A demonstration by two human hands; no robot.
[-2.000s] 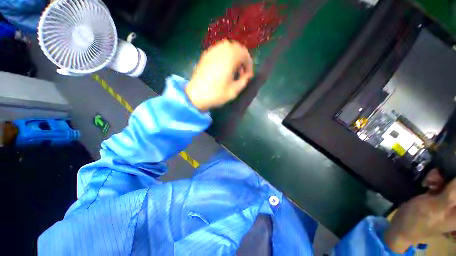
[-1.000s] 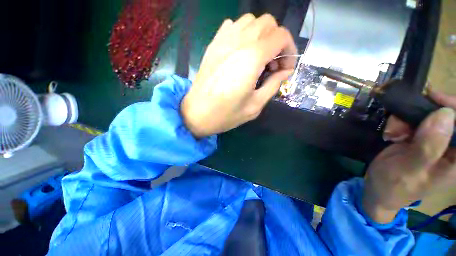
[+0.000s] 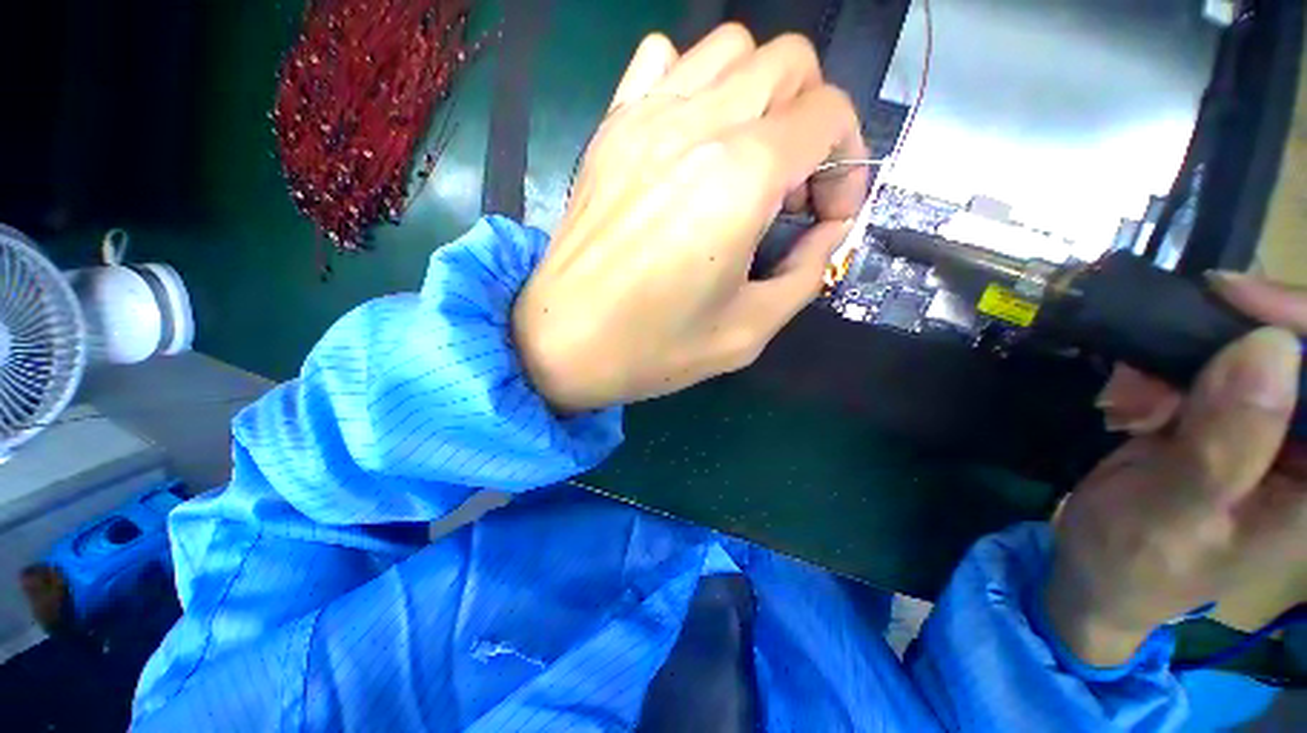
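My left hand point(image 3: 695, 222) is over the left edge of the open tablet unit point(image 3: 1061, 108), thumb and fingers pinched on a thin silvery solder wire point(image 3: 856, 162). A fine reddish wire point(image 3: 920, 86) curves up from beside the fingertips over the silver-grey area. My right hand point(image 3: 1197, 473) holds the soldering iron point(image 3: 1154, 315) by its black handle. Its tip points left over the circuit board point(image 3: 896, 298), close to my left fingertips. Whether the tip touches solder or board cannot be told. The board shows a yellow label point(image 3: 1008, 304).
A pile of red wired components point(image 3: 358, 115) lies on the green mat point(image 3: 731, 458) at the upper left. A white fan point(image 3: 129, 311) stands at the left, with a blue object point(image 3: 115, 551) below it. A dark frame point(image 3: 860, 387) surrounds the tablet. Brown board point(image 3: 1280, 201) shows at the right.
Two seconds ago my left hand was by the red pile; it came to the tablet. The right hand and iron appeared one second ago. Since then, the iron tip has shifted slightly left and down.
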